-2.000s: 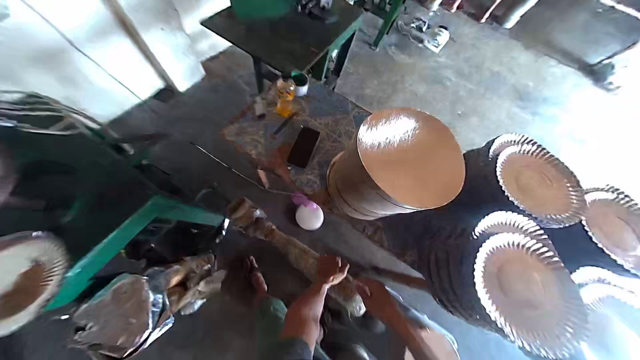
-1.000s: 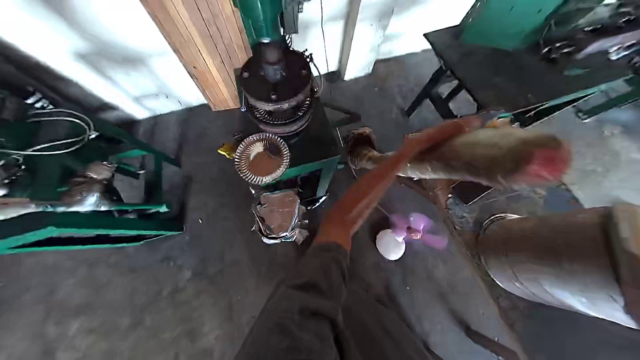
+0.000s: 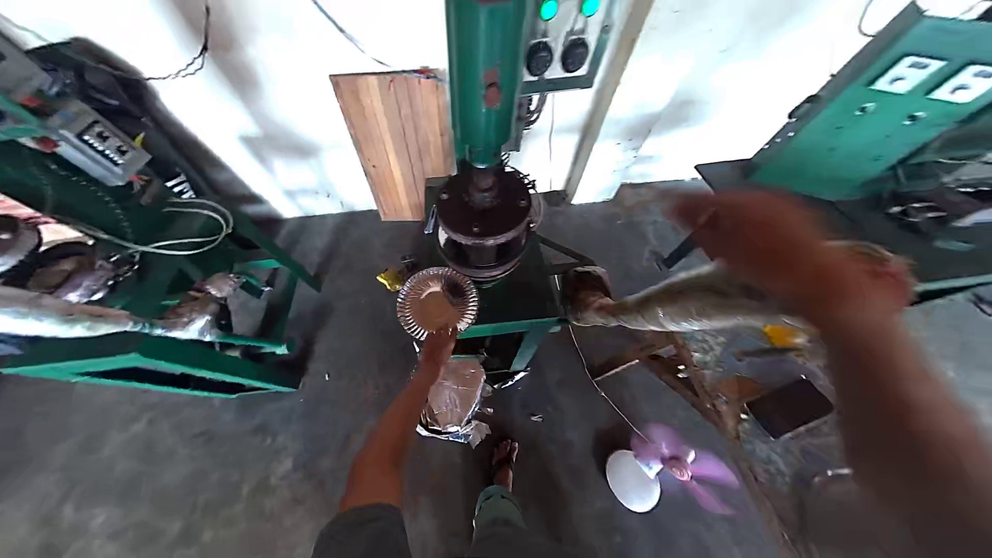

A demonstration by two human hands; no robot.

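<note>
My left hand (image 3: 439, 346) grips the near rim of a round plate with a silvery fluted edge (image 3: 412, 304) and a brown middle. That plate is at the front left of a round dark die (image 3: 484, 205) under the green column of a press (image 3: 487, 93). Out to the right, my right hand (image 3: 775, 248) is a blur above a long roll wrapped in clear film (image 3: 697, 301); its fingers are unclear and nothing shows in it. The roll slants from the press table toward the bench on the right. Below the plate lies a foil-covered bundle (image 3: 453, 394).
A green-framed bench (image 3: 139, 364) with tools and cable stands left, another green machine (image 3: 845, 132) right. A fan with purple blades (image 3: 678, 467) is on the floor at lower right, its cord running to the press table (image 3: 504, 328). A dark flat object (image 3: 790, 407) lies farther right.
A second ago no hand was at the fluted plate; now my left hand is on its rim. The view has swung left from the stacks of plates and the big drum to the press.
</note>
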